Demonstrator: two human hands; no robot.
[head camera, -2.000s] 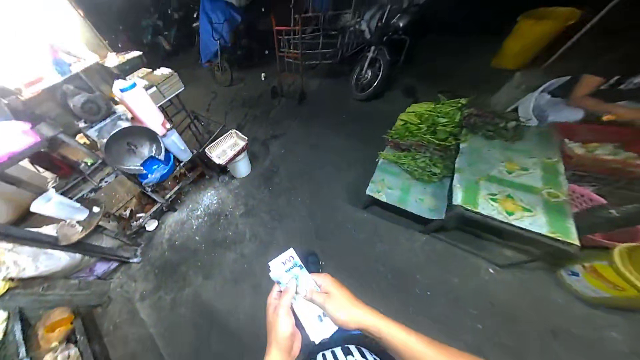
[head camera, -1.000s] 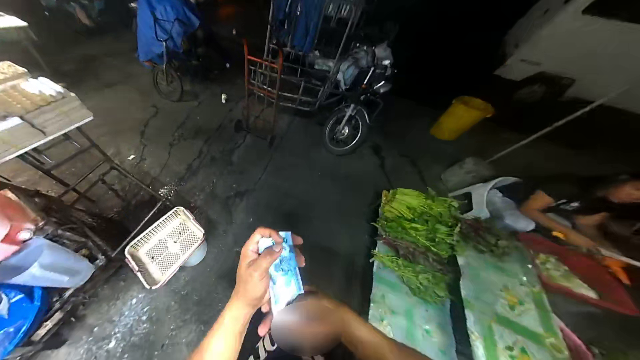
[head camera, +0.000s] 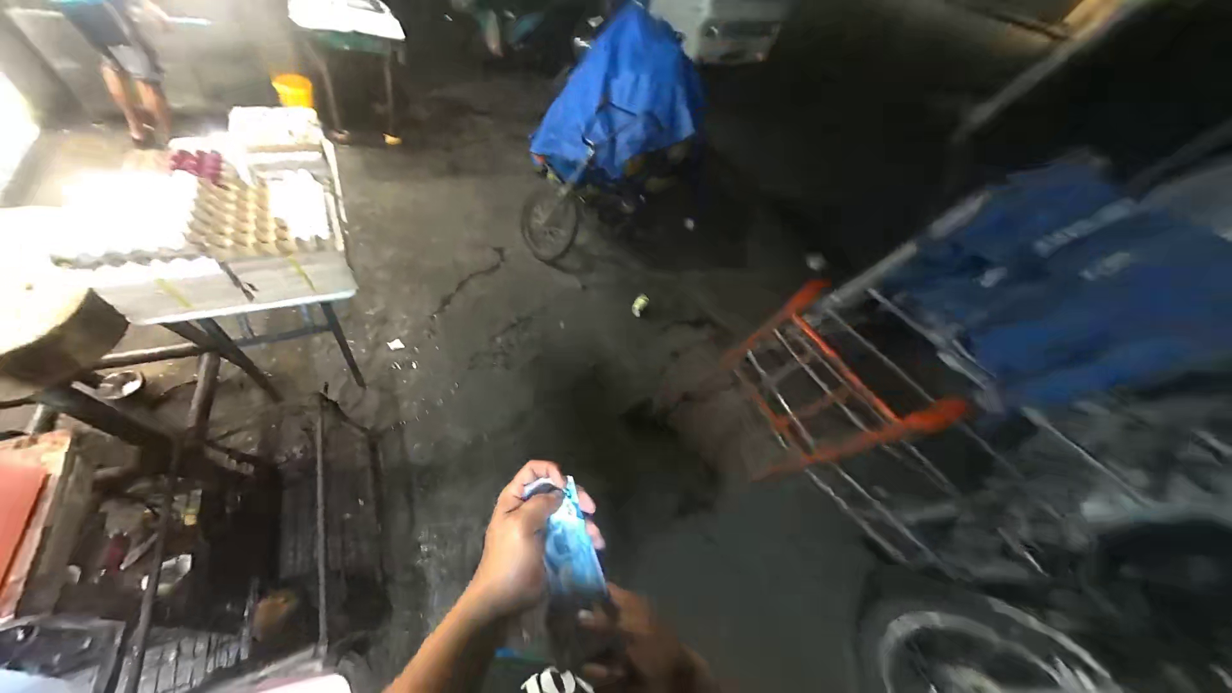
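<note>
My left hand (head camera: 527, 547) grips a blue banknote (head camera: 572, 551) at the bottom centre, its fingers wrapped round the upper end. Other folded paper, perhaps more notes, shows under the thumb. My right hand (head camera: 626, 630) is dark and blurred at the lower end of the banknote, close to my body; whether its fingers hold the note cannot be made out. Part of a dark garment with white lettering shows below the hands.
A table with egg trays (head camera: 241, 217) stands at the left. Ahead is a cycle under a blue tarpaulin (head camera: 626, 96). An orange hand truck (head camera: 847, 385) leans at the right, above a motorcycle wheel (head camera: 982, 650). A person (head camera: 130, 63) stands far left.
The view has swung left, and the leafy greens are out of sight. My left hand still holds the blue banknote; the right hand stays low beside it.
</note>
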